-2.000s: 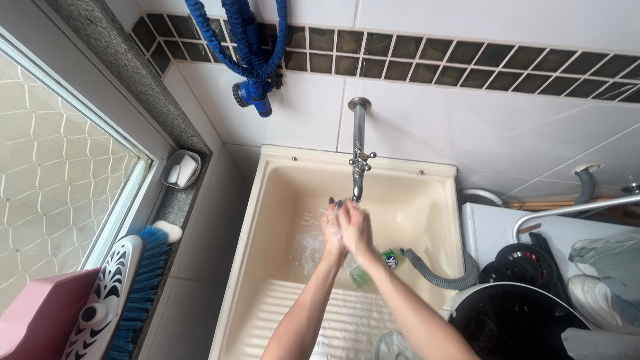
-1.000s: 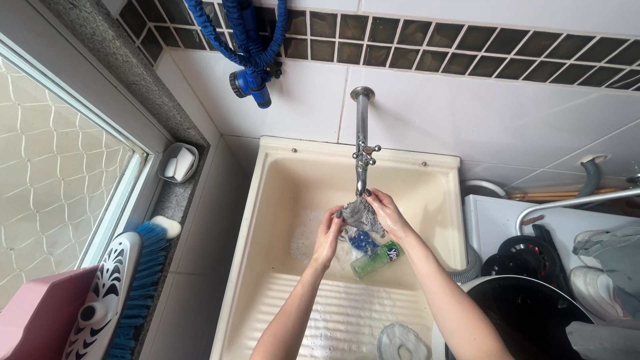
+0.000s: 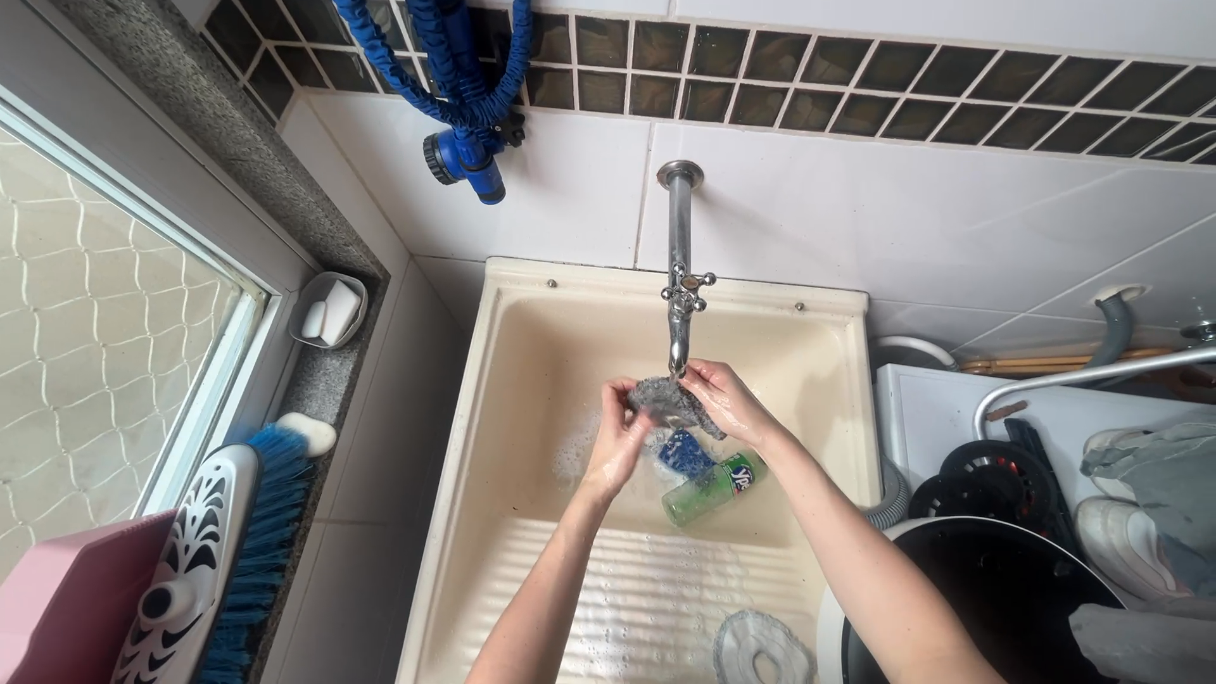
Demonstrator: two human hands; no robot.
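My left hand [image 3: 619, 437] and my right hand [image 3: 727, 399] hold a wet grey fluffy cloth pad [image 3: 665, 403] between them, right under the spout of the chrome tap [image 3: 678, 328]. Below the pad, in the basin of the cream laundry sink [image 3: 532, 380], lies a blue brush or scrubber [image 3: 684, 454] with suds about it. A green Ypê detergent bottle [image 3: 712, 487] lies on its side beside it. A pale ring-shaped pad [image 3: 760, 648] rests on the ribbed washboard near the bottom edge of the view.
A blue hose with nozzle [image 3: 465, 161] hangs on the wall. On the left ledge are a soap dish [image 3: 329, 310], a blue-bristled broom head [image 3: 275, 532] and a pink dustpan [image 3: 85, 598]. At the right, a black-lined bucket [image 3: 969, 589] stands by the sink, near shoes [image 3: 1126, 541].
Two seconds ago my hands were together under the tap; now they are apart with the grey pad stretched between them. The pad's free part has shifted since one second ago.
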